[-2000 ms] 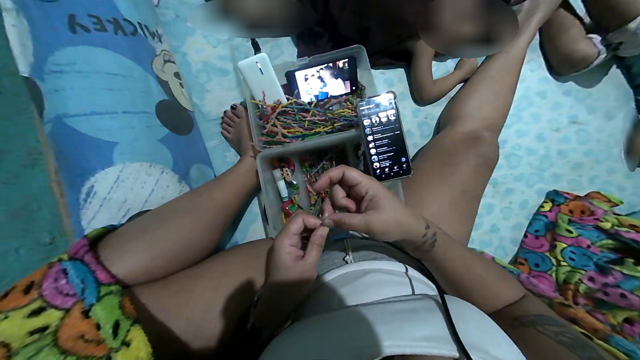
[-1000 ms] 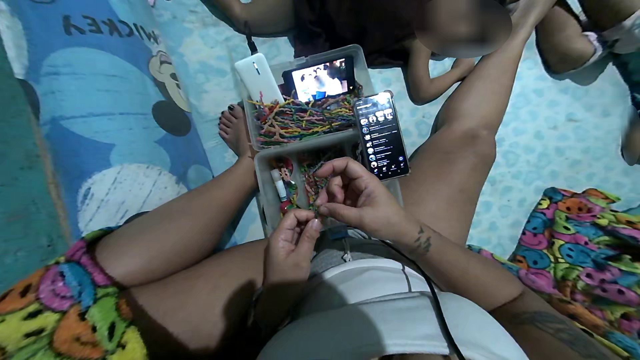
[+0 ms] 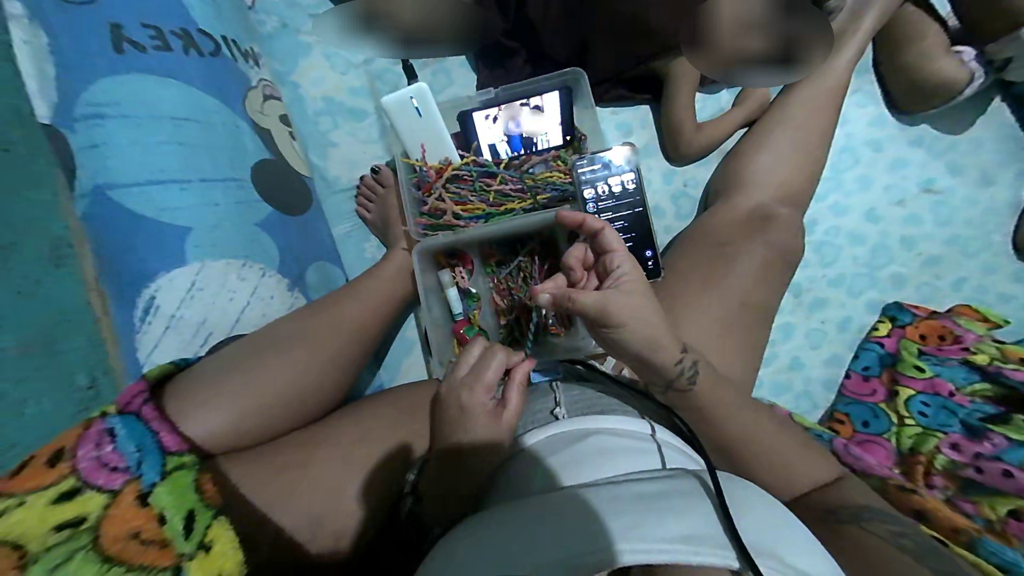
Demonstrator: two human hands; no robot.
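Observation:
My left hand (image 3: 478,400) is low in front of the box, fingertips pinched on one end of a thin twisted strand (image 3: 530,332). My right hand (image 3: 612,296) is above and to the right, over the box's near part, thumb and a finger closed at the strand's upper end. A clear plastic box (image 3: 424,276) lies open between my legs. Its near part holds short twisted strands (image 3: 512,288) and, in the left compartment, a white-capped tube (image 3: 450,294). Many longer colored twisted strands (image 3: 488,192) fill the far part.
A white power bank (image 3: 420,120) and a phone showing video (image 3: 520,124) lean in the far part. Another phone (image 3: 620,204) lies at the box's right edge, by my leg. Another person's arm (image 3: 692,120) is beyond the box. Smiley-patterned cloth (image 3: 920,400) lies at right.
My hands, close together in the earlier frames, have moved apart, the right one away from the left. A strand now shows between them.

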